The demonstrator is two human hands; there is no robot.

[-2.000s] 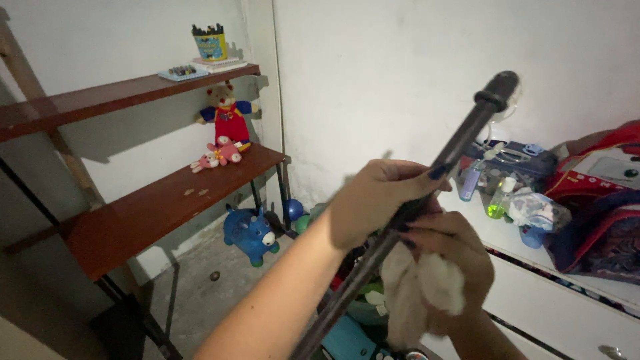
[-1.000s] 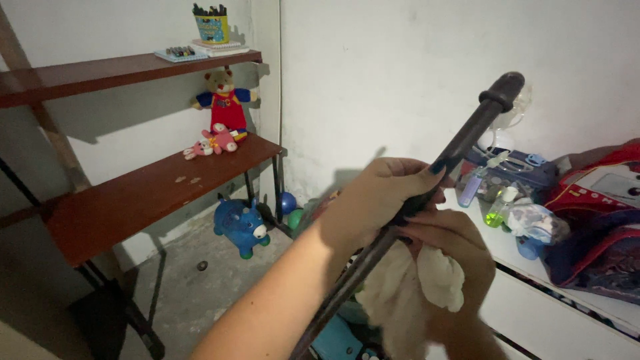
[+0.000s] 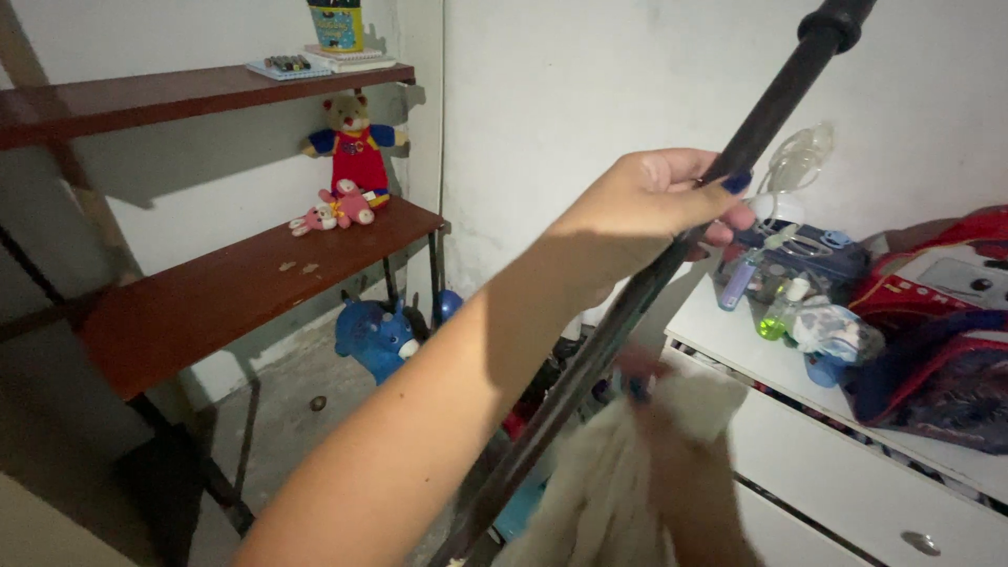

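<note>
A dark metal rod (image 3: 587, 362) with a ringed end runs slantwise from the bottom middle to the top right. My left hand (image 3: 669, 197) is closed around its upper part, fingers wrapped and thumb on top. Lower down, my right hand (image 3: 669, 417), blurred, is close to the rod with a pale cloth (image 3: 606, 488) bunched in it. Whether the cloth touches the rod cannot be told.
Two brown shelves (image 3: 260, 276) at left hold a teddy bear (image 3: 358, 153), a pink plush rabbit (image 3: 335, 211) and a pencil cup (image 3: 336, 28). A blue toy animal (image 3: 376, 335) stands on the floor. Bottles, a bag and a red backpack (image 3: 945, 276) sit on the white dresser (image 3: 850, 465) at right.
My right hand has moved down and away from my left hand, taking the cloth with it. My left hand still grips the rod.
</note>
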